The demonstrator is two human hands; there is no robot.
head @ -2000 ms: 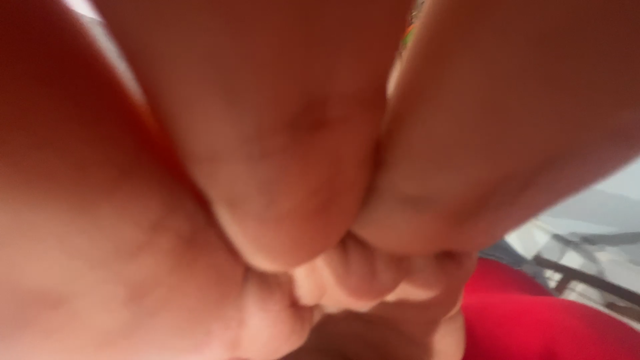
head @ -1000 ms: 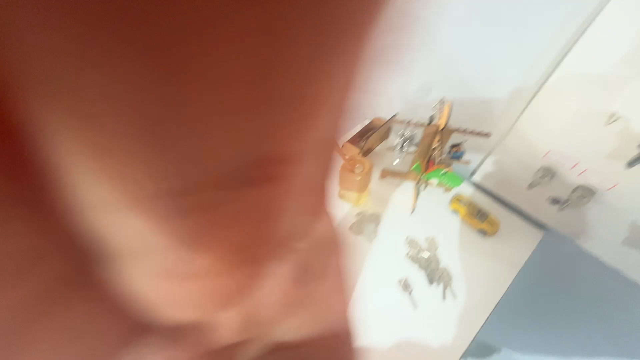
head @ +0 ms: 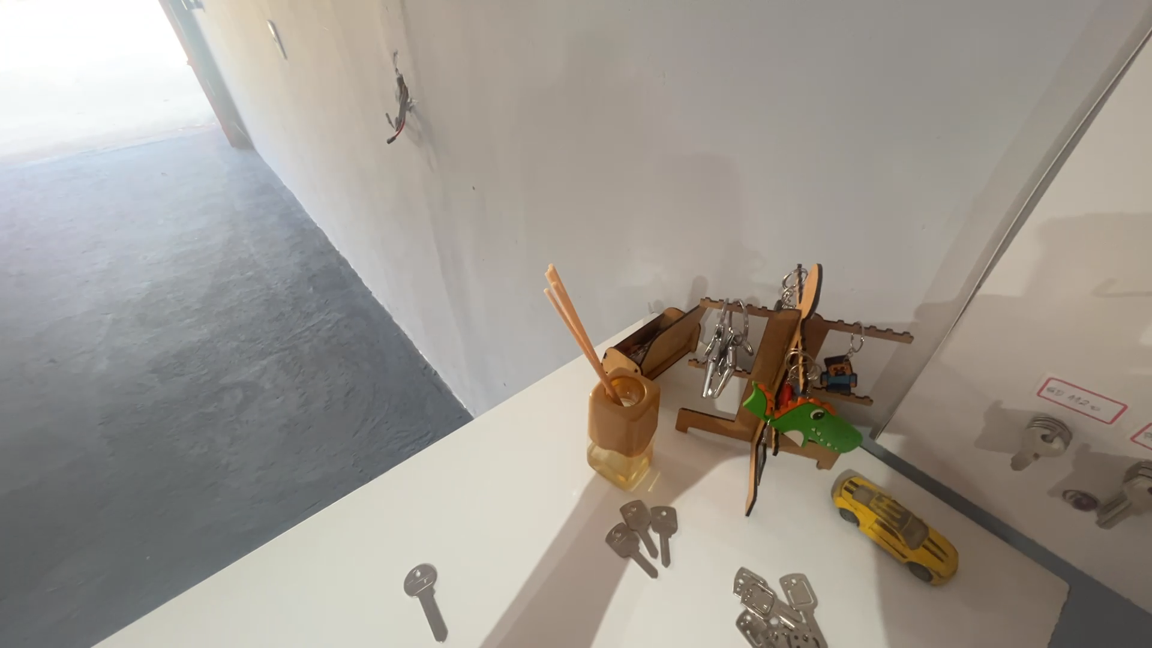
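Observation:
Neither of my hands is in view. On the white tabletop (head: 342,558) a single metal key (head: 426,601) lies alone at the left. Several loose keys (head: 664,535) lie together in front of an amber glass reed diffuser (head: 621,441) with sticks standing in it. Behind and to the right, a wooden keychain rack (head: 772,369) carries metal clips (head: 723,353), a green dinosaur-head keychain (head: 814,427) and a small blue-and-brown figure keychain (head: 839,373). A yellow toy car (head: 895,529) with black stripes sits at the right. Key blanks with cut-out heads (head: 776,607) are piled near the bottom edge.
A white wall (head: 630,162) rises behind the table, with wires (head: 398,103) sticking out of it. A white board (head: 1044,306) at the right bears hanging keys (head: 1044,439) and a label with writing. Grey floor (head: 234,342) extends left towards a bright opening.
The hand that filled much of the earlier frames, very close to the camera, has left the view. The view has shifted, showing more wall and floor at the left.

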